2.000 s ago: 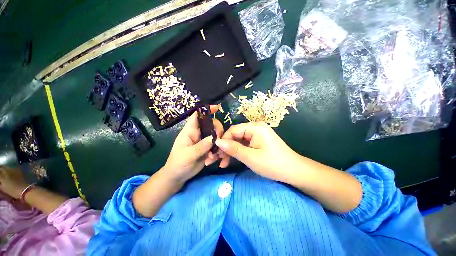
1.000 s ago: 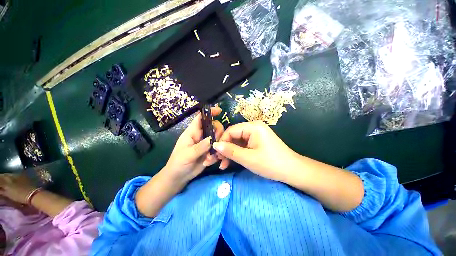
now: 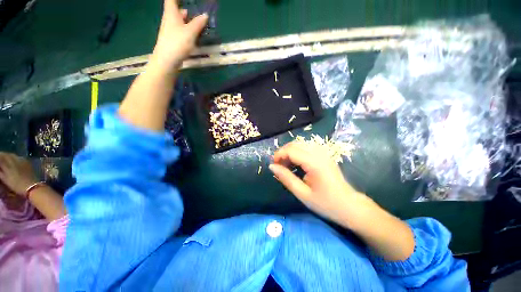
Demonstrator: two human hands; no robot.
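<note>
My left hand point(image 3: 181, 35) reaches past the pale metal strip at the top. Its thumb and fingers are at a blurred dark housing point(image 3: 207, 12); I cannot tell whether they grip it. My right hand point(image 3: 311, 177) is low over the bench, just in front of the brass contact heap point(image 3: 340, 149) and partly covering it. Its thumb and forefinger are slightly apart, with no part visible between them. The black tray point(image 3: 277, 107) holds a dense heap of small metal parts point(image 3: 229, 121) at its left end and several loose contacts at its right.
Dark housings point(image 3: 178, 117) are left of the tray, partly hidden by my left arm. The metal strip point(image 3: 251, 52) runs behind the tray. Clear parts bags point(image 3: 451, 131) lie at right. A neighbour's hand point(image 3: 16, 171) and small black tray point(image 3: 63, 134) are at left.
My left hand has left my right hand and swung up and left beyond the strip. The housing is gone from in front of me. My right hand has shifted right in view; the view has turned.
</note>
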